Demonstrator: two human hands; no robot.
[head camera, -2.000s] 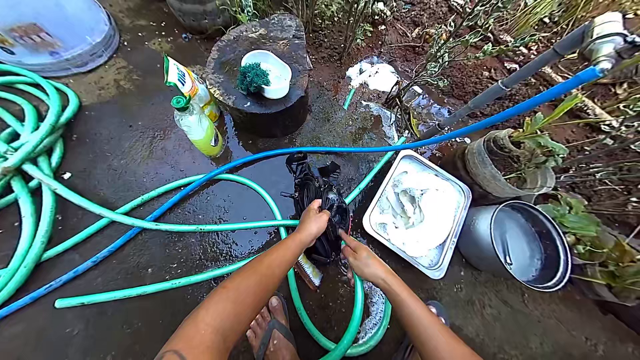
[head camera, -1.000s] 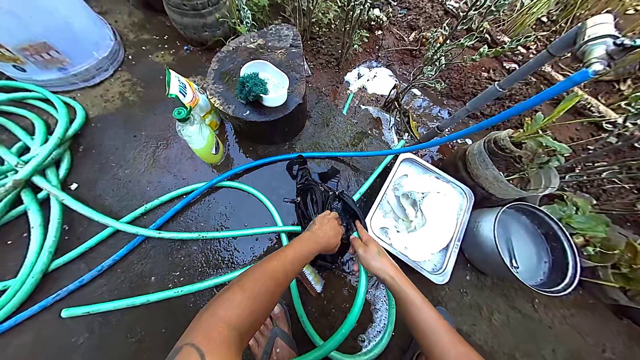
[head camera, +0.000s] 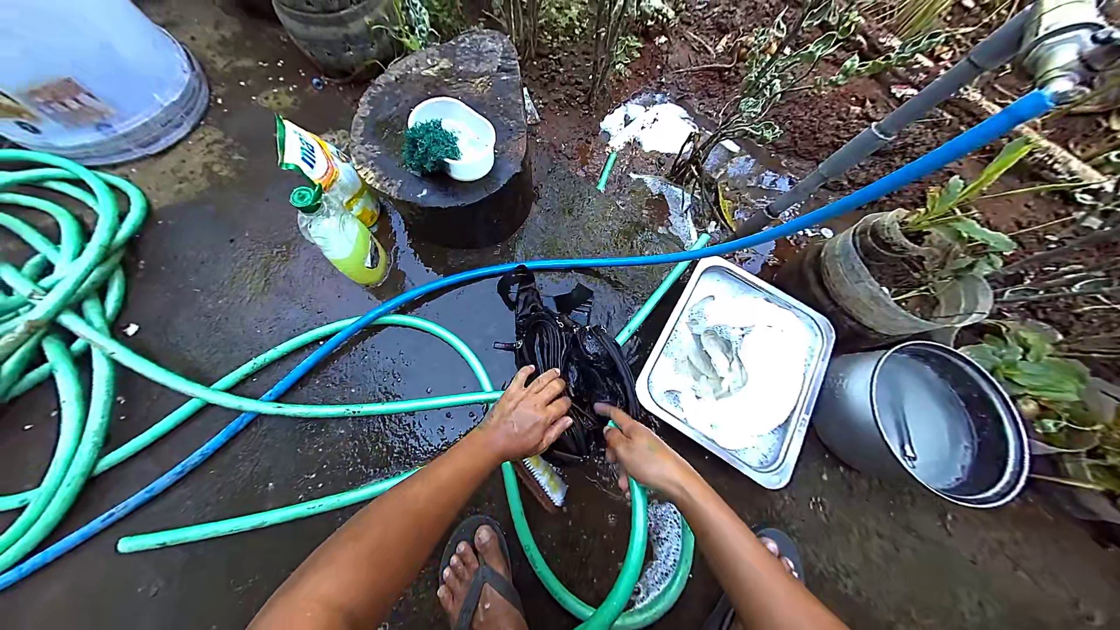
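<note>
A wet black fabric bag with zippers (head camera: 604, 359) lies on the dark wet ground. My left hand (head camera: 529, 413) is on its lower left part, fingers curled onto the fabric. My right hand (head camera: 646, 453) is at its lower right edge, closed round a green hose (head camera: 637, 525), with the index finger extended against the bag. Below my left hand lies a scrub brush (head camera: 544, 481) with pale bristles, partly covered by that hand and arm. Right of the bag is a rectangular metal tray (head camera: 652, 378) holding suds and a pale, submerged item.
A blue hose (head camera: 569, 262) crosses behind the bag; coiled green hose (head camera: 61, 350) lies left. A tree stump (head camera: 385, 105) bears a white dish (head camera: 477, 157) and green scrubber (head camera: 429, 146), near a soap bottle (head camera: 346, 245) and detergent pouch (head camera: 319, 166). A metal pot (head camera: 853, 407) stands right.
My left hand has moved from the middle of the bag to its lower left side. The bag looks more spread out. My right hand remains beside its lower right edge.
</note>
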